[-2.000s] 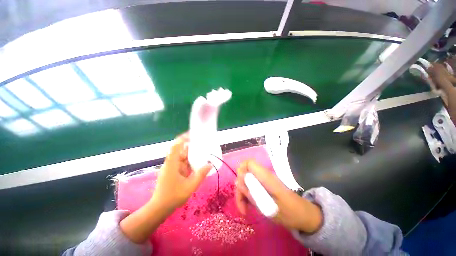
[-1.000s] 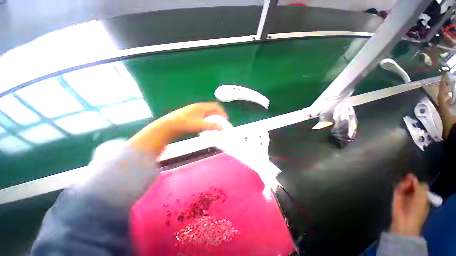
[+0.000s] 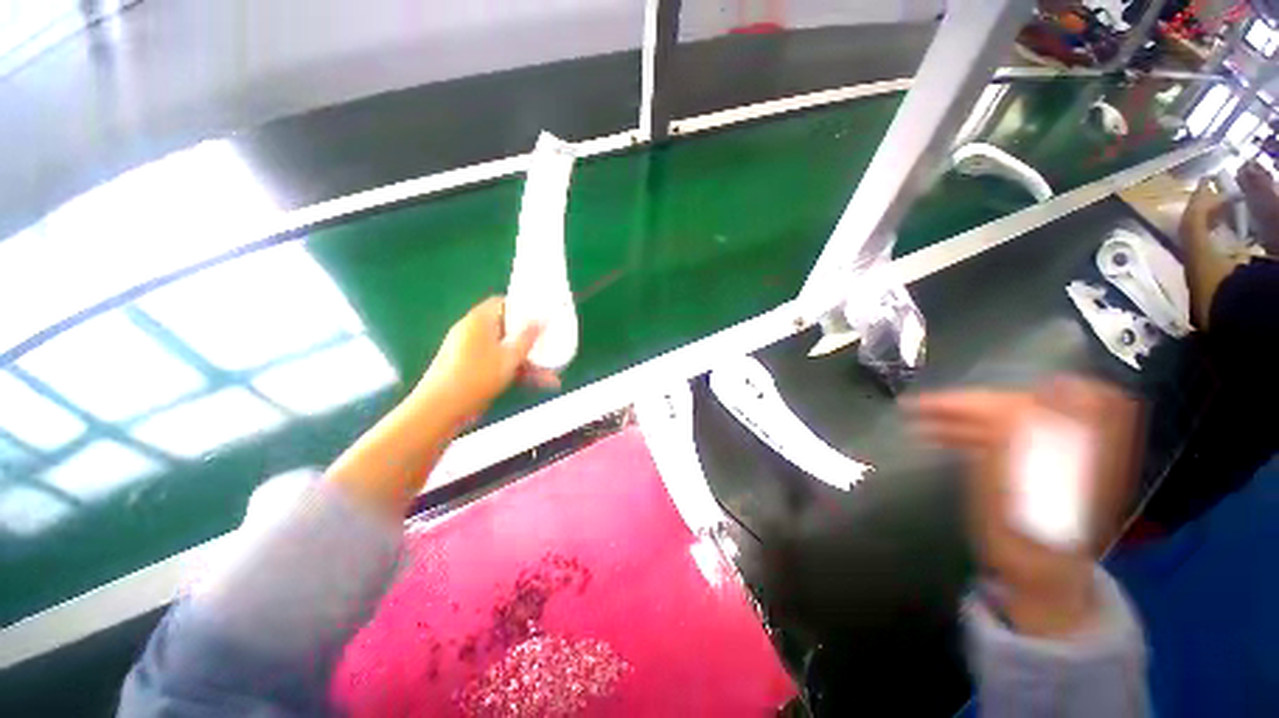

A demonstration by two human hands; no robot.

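Observation:
My left hand [image 3: 484,348] holds a white curved housing [image 3: 543,260] by its rounded lower end, upright over the green belt. My right hand [image 3: 1052,484] is at the lower right, blurred, over the black bench, with the white-barrelled pen-shaped tool [image 3: 1052,481] in it. The tool's tip cannot be made out. The pink pad [image 3: 617,519] bears a pale heap of tiny parts [image 3: 550,679] and a dark red scatter of tiny parts [image 3: 522,600]. Two white housings lie by the pad's right side, one at its edge [image 3: 678,449] and one on the bench [image 3: 779,428].
The green conveyor belt [image 3: 701,232] runs behind a pale rail [image 3: 701,358], with another white housing [image 3: 1003,166] on it. A slanted post [image 3: 898,154] and crumpled plastic bag [image 3: 889,334] stand at the rail. At the right are slotted housings [image 3: 1143,288] and another person's hands [image 3: 1206,246].
The view has swung right. My left hand has moved from above the pad's edge to over the belt and now holds a housing upright. A second housing now lies right of the pad. My right hand has shifted.

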